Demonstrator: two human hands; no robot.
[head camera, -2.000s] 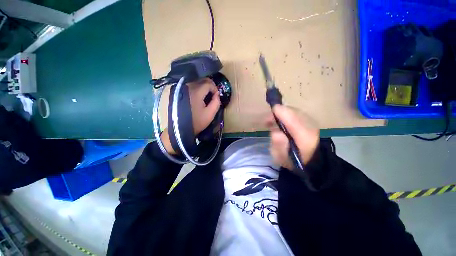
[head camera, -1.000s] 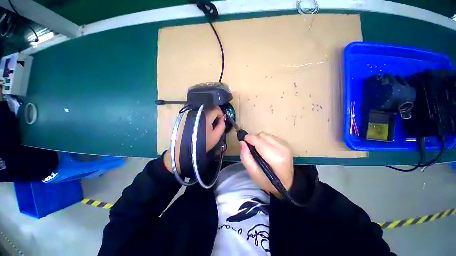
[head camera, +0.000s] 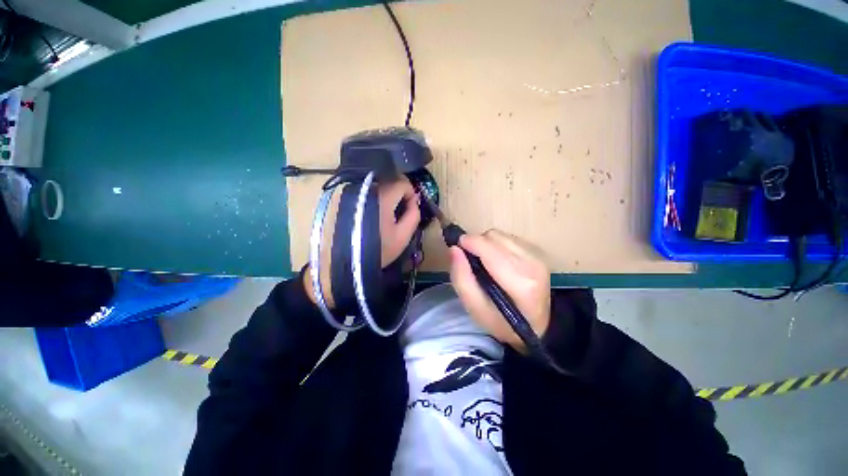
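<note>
My left hand (head camera: 394, 223) holds the headset (head camera: 386, 153) above the near part of the tan board (head camera: 502, 177). Its two pale silvery headband hoops (head camera: 361, 251) hang around my left hand and wrist. The open ear cup (head camera: 430, 190), with a greenish inside, is at my left fingertips. My right hand (head camera: 507, 284) grips the black handle of the soldering iron (head camera: 493, 290). The iron's metal tip points into the open ear cup; whether it touches is too small to tell. The headphone cable (head camera: 410, 74) runs from the headset to the board's far edge.
A blue tray (head camera: 662, 158) on the right holds an iron stand with a yellow pad (head camera: 717, 223), black equipment and red-and-white wires (head camera: 671, 197). Solder wire (head camera: 572, 90) lies on the board. A pale ring (head camera: 52, 200) and a white box (head camera: 23, 127) are left. A person's dark sleeve (head camera: 56, 288) shows at left.
Since two seconds ago, the iron has moved left from over the board to the open ear cup. In the last second both hands stay nearly the same while the camera view shifts.
</note>
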